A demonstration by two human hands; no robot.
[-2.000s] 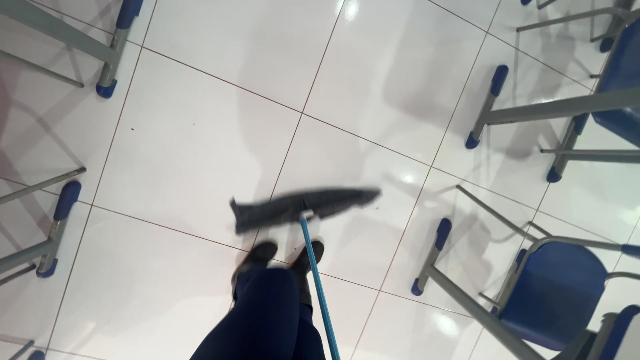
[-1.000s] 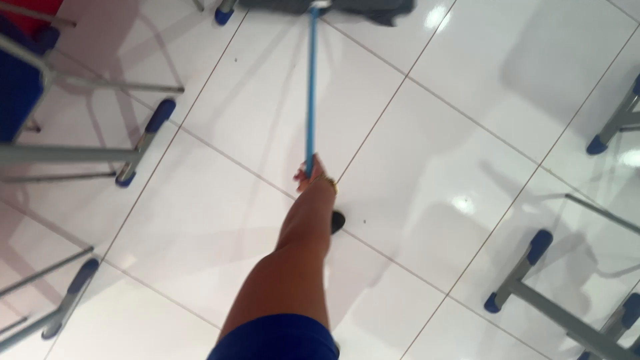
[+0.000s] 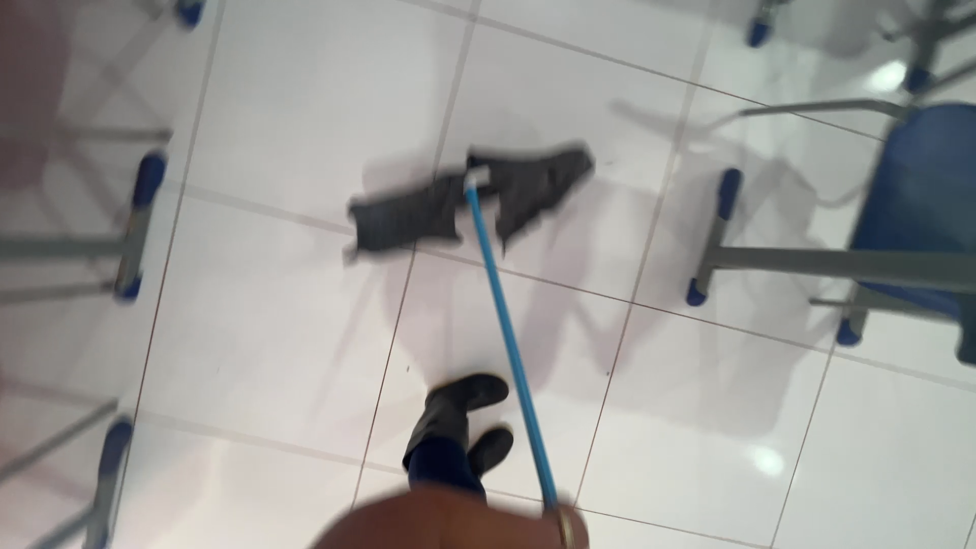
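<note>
My left hand [image 3: 568, 528], with a ring on one finger, is closed around the light-blue handle [image 3: 507, 328] of a dust mop at the bottom edge. Part of the hand and forearm is blurred and cut off by the frame. The handle runs up and slightly left to the wide dark grey mop head [image 3: 412, 217], which lies askew on the white tiled floor [image 3: 282, 328]. Its fabric looks bunched, with a gap near the handle joint. My right hand is out of view. Below the mop head, my dark shoes [image 3: 469, 390] and blue trousers show.
Metal furniture legs with blue end caps [image 3: 149, 179] line the left side. On the right are more grey legs [image 3: 801, 261], a blue chair seat [image 3: 907, 198] and a thin metal bar [image 3: 823, 107]. Tiny dark specks [image 3: 608, 374] dot the floor.
One second ago the mop head was at the top edge with my arm stretched out; now it lies closer to my feet, and my hand is at the bottom edge. The view has shifted.
</note>
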